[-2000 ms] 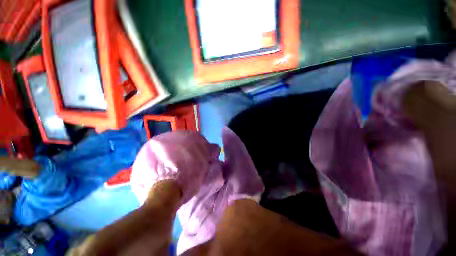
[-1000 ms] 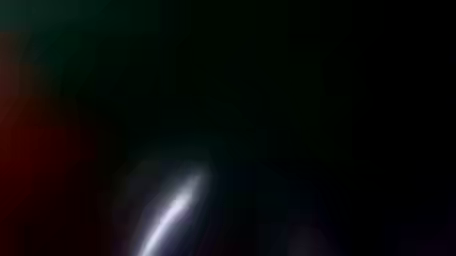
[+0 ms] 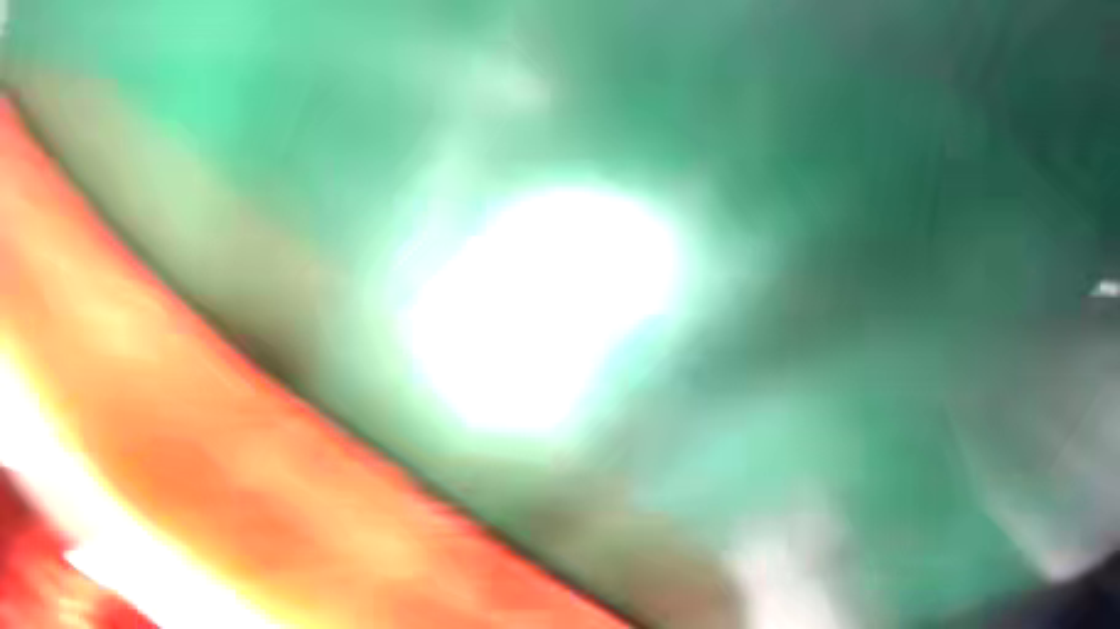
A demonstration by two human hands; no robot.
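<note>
An orange foam tray fills the lower left, very close to the camera and blurred. Only one edge of it shows, running from the left edge down to the bottom. A bright white strip lies along its inner side at the bottom left; whether this is a tablet screen cannot be told. Neither my left hand nor my right hand can be made out.
The green bench surface fills most of the view, with a large white glare spot at the middle. Blurred pale patches show at the bottom and right. A dark area lies at the bottom right corner.
The view has gone from the bench edge, lap and several trays, through near darkness, to a bright close view of one tray edge and green surface. The forearms seen earlier are gone.
</note>
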